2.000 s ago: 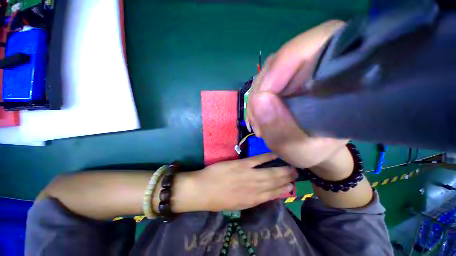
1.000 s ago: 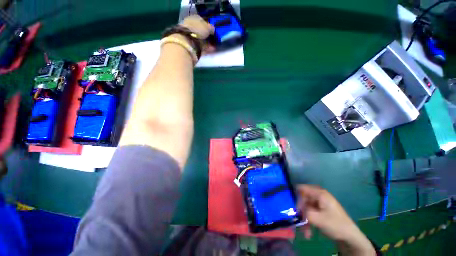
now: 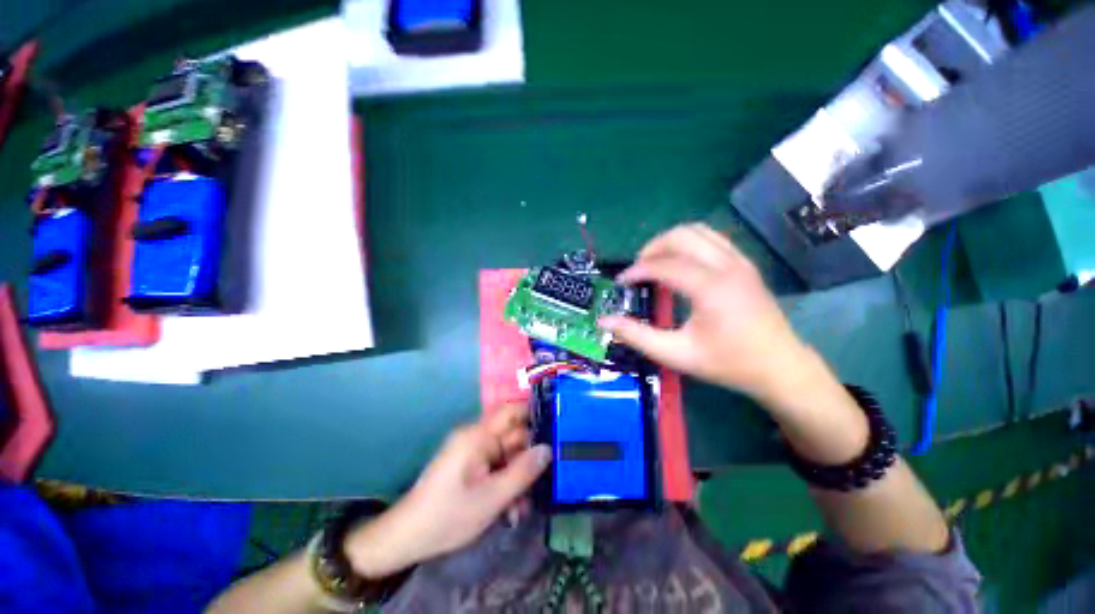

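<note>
A black housing (image 3: 658, 402) with a blue battery pack (image 3: 597, 432) lies on a red foam sheet (image 3: 502, 314) in front of me. The green circuit board (image 3: 528, 314) with its digit display (image 3: 563, 286) sits tilted over the housing's far end. My right hand (image 3: 720, 314) holds the board's right edge between thumb and fingers. My left hand (image 3: 474, 480) touches the housing's left side at the battery, its fingers bent. A connector cable (image 3: 537, 373) with a small white plug lies between board and battery. Thin lead wires (image 3: 585, 236) stick up beyond the board.
Two similar units (image 3: 177, 240) stand at left on red and white sheets. Another battery (image 3: 432, 22) is on a white sheet (image 3: 498, 60) at the far side. The screw feeder (image 3: 793, 216) is at right, partly covered by a blurred grey body (image 3: 1021, 120). A blue cord (image 3: 935, 360) hangs at right.
My left hand has come back from the far unit to the near housing. My right hand has moved up from the housing's lower right to the board, which is now turned and tilted. The housing is straighter.
</note>
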